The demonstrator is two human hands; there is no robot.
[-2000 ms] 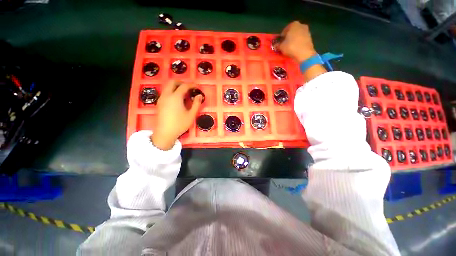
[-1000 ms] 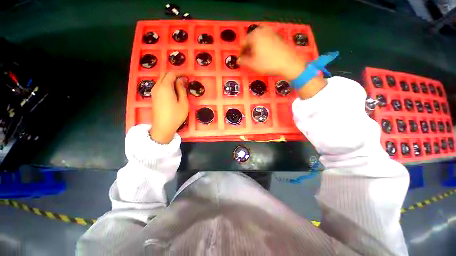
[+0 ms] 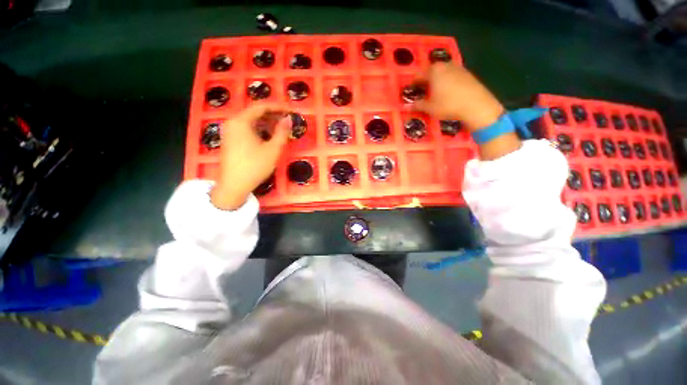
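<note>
The red-orange tray (image 3: 374, 88) lies in front of me, its square pockets mostly holding round black units (image 3: 340, 131). My left hand (image 3: 252, 150) is over the tray's left part, thumb and fingers bent close to a dark unit; whether it grips that unit cannot be told. My right hand (image 3: 454, 96), with a blue strap (image 3: 497, 128) at the wrist, reaches over the tray's right part. Its fingertips are at a unit (image 3: 413, 93) in the second row; the hand is blurred and its grip is unclear. A loose round unit (image 3: 356, 228) lies below the tray at the bench edge.
A second red-orange tray (image 3: 599, 124) full of units is at the right. Small black and silver parts (image 3: 267, 22) lie beyond the main tray. Dark equipment (image 3: 34, 150) stands at the far left on the green mat (image 3: 135, 113).
My right hand has moved right and slightly down from the upper middle pockets. A dark unit now shows in the top-row pocket it had covered. My left hand has shifted slightly left, its fingers spread differently.
</note>
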